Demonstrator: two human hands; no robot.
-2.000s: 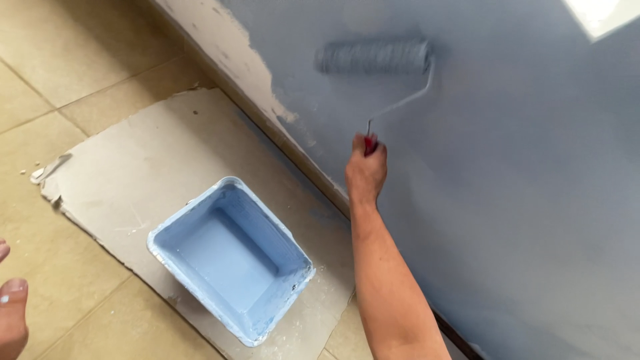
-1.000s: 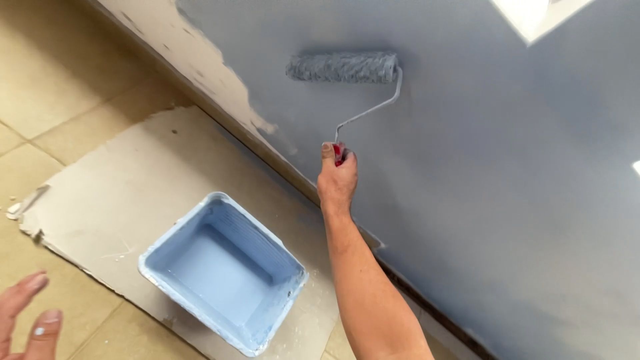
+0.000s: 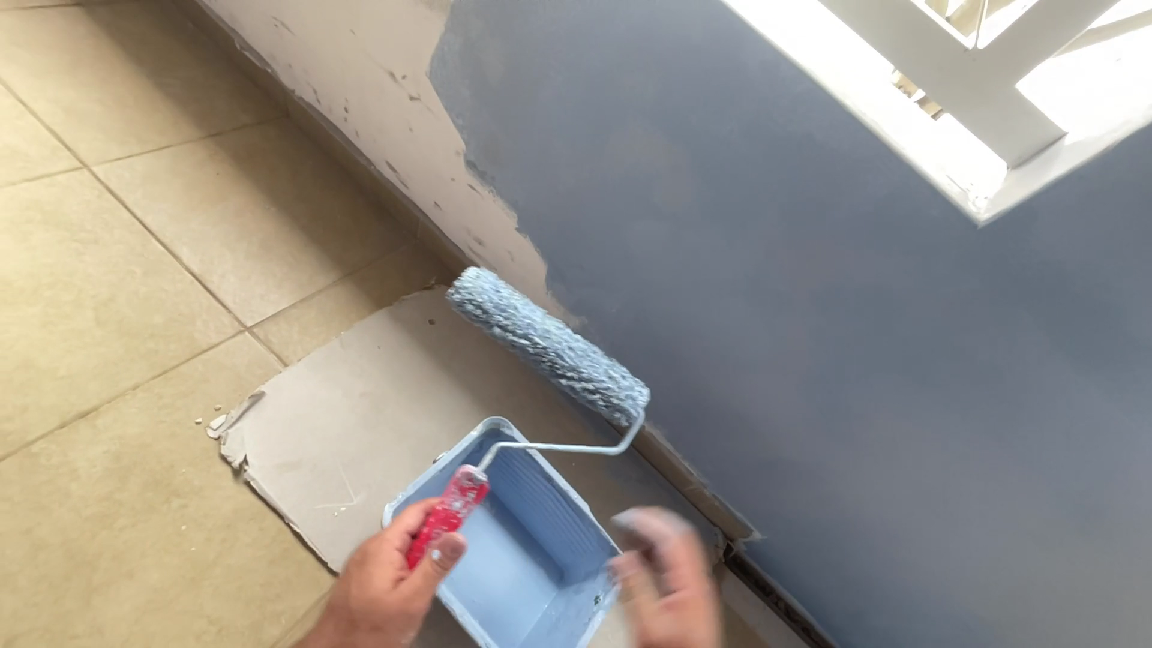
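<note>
My left hand [image 3: 391, 562] is closed around the red handle of a paint roller [image 3: 549, 342]. The roller's fluffy sleeve is coated in blue paint and points up and left, beyond the far rim of the paint tray, near the wall's foot. Below the handle is a blue plastic paint tray [image 3: 499, 558] with light blue paint in it. Blurred by motion, my right hand [image 3: 670, 576] is at the tray's right edge, fingers curled and apart, holding nothing; whether it touches the rim I cannot tell.
A piece of board [image 3: 360, 387] with ragged edges lies under the tray on the tiled floor [image 3: 108, 342]. The wall [image 3: 765, 315] is painted blue, with a bare pinkish patch [image 3: 378, 117] at its lower left. A white window frame [image 3: 990, 202] is at the upper right.
The roller has come off the wall and passed from my right hand to my left. My right hand has moved down beside the tray. The view has shifted, showing more of the window.
</note>
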